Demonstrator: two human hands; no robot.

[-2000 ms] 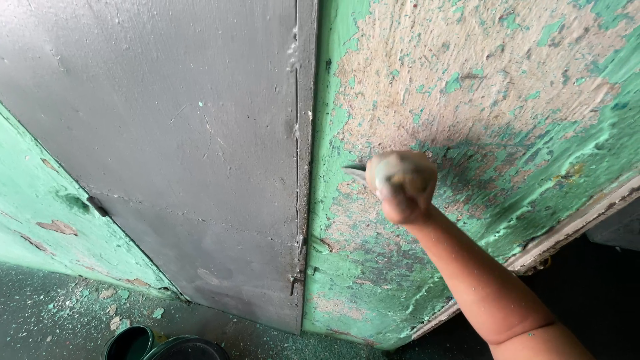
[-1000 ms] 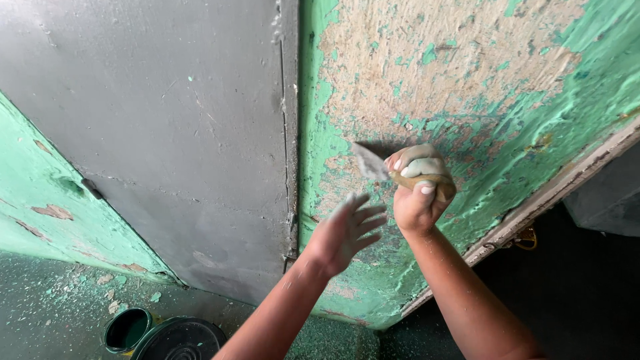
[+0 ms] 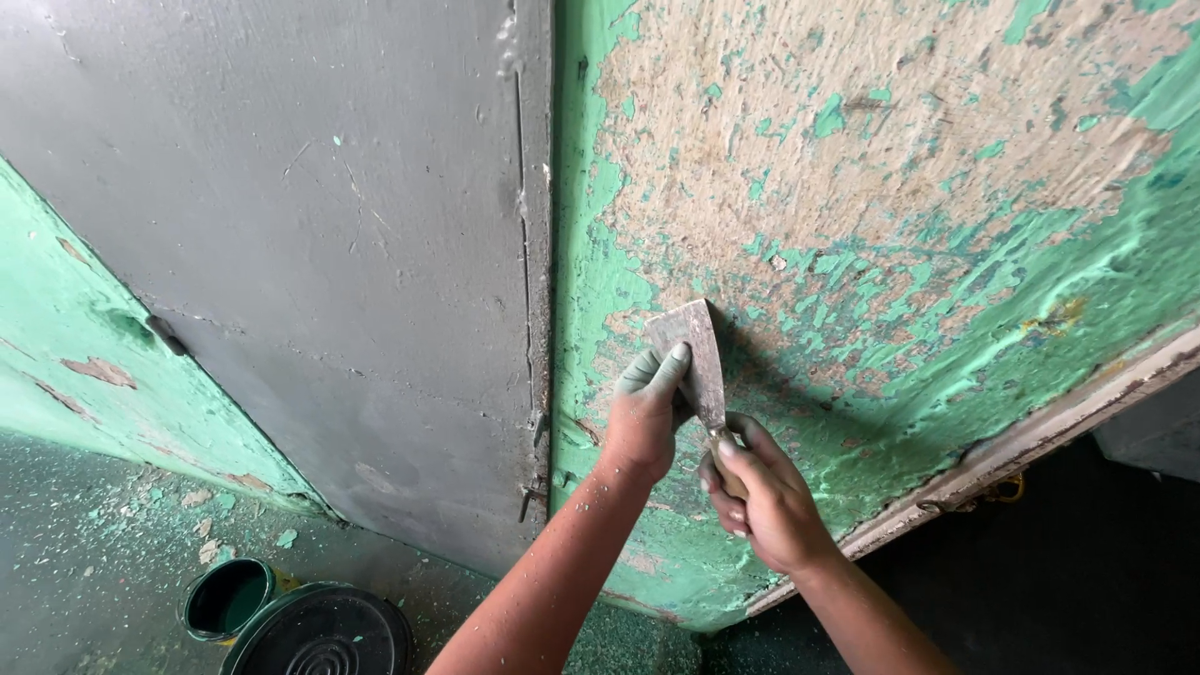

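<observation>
A paint scraper [image 3: 694, 352] with a wide metal blade points upward before a wall [image 3: 797, 187] of peeling green paint. My right hand [image 3: 759, 492] grips its handle low down. Thumb and fingers of my left hand [image 3: 653, 403] pinch the left edge of the blade, and grey-green dust coats them. Bare beige plaster shows across much of the wall, with green flecks left on it. Whether the blade touches the wall, I cannot tell.
A grey metal door [image 3: 309, 234] with a hinge [image 3: 166, 335] stands to the left. On the floor, among paint chips [image 3: 211, 525], are an open can [image 3: 230, 600] and a round black lid [image 3: 323, 637]. A pale ledge [image 3: 1012, 431] runs along the wall's lower right edge.
My left hand, out of view two seconds ago and spread near the scraper one second ago, now holds the blade. The scraper has turned from pointing left to pointing up.
</observation>
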